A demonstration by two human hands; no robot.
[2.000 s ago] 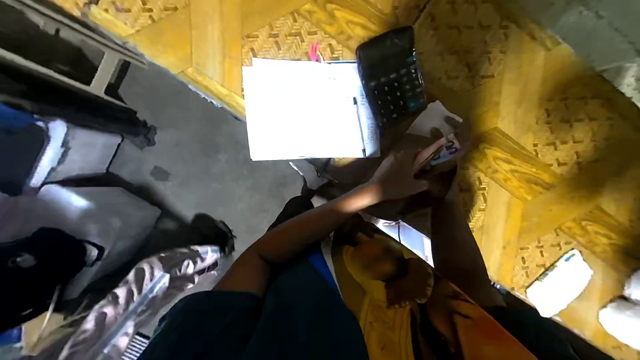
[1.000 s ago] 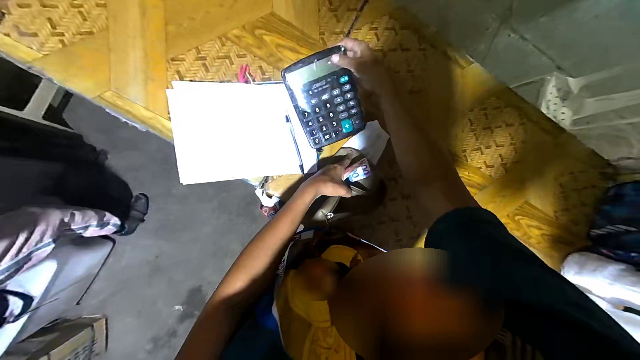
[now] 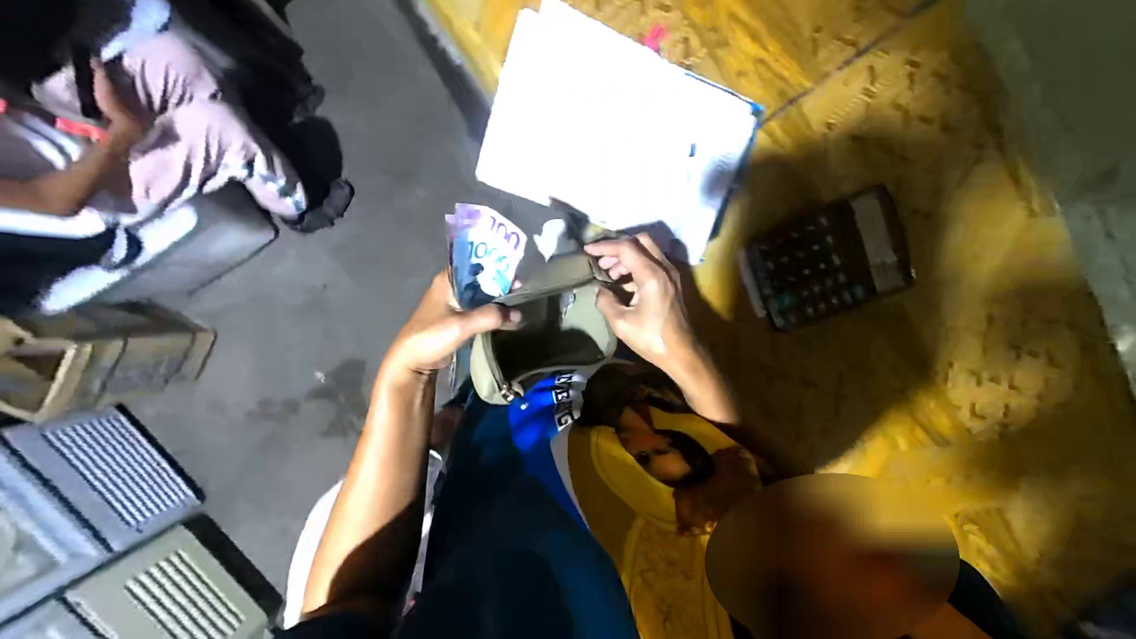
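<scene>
An olive-grey zippered pouch (image 3: 586, 324) hangs unzipped over my lap, its dark inside showing. My left hand (image 3: 435, 328) holds several fanned banknotes (image 3: 486, 248) upright and presses its thumb on the pouch's left edge. My right hand (image 3: 652, 297) pinches the pouch's upper right rim between thumb and fingers. A small crumpled white piece (image 3: 549, 238), perhaps paper, shows just beyond the pouch opening. The open notebook (image 3: 612, 124) with white pages lies past my hands on the wooden table. To the right of my right hand, a black calculator (image 3: 827, 257) lies on the table.
The carved wooden table (image 3: 1012, 373) fills the right side. At upper left sits a person (image 3: 169, 133) in light trousers. A wooden crate (image 3: 115, 359) and grey slatted cases (image 3: 124, 470) stand on the concrete floor (image 3: 302, 355) at left. A pink thing (image 3: 655, 37) lies beside the notebook.
The calculator, held in my right hand one second ago, now lies on the table. My right hand has moved to the pouch, which is now plainly visible and open. The view has turned.
</scene>
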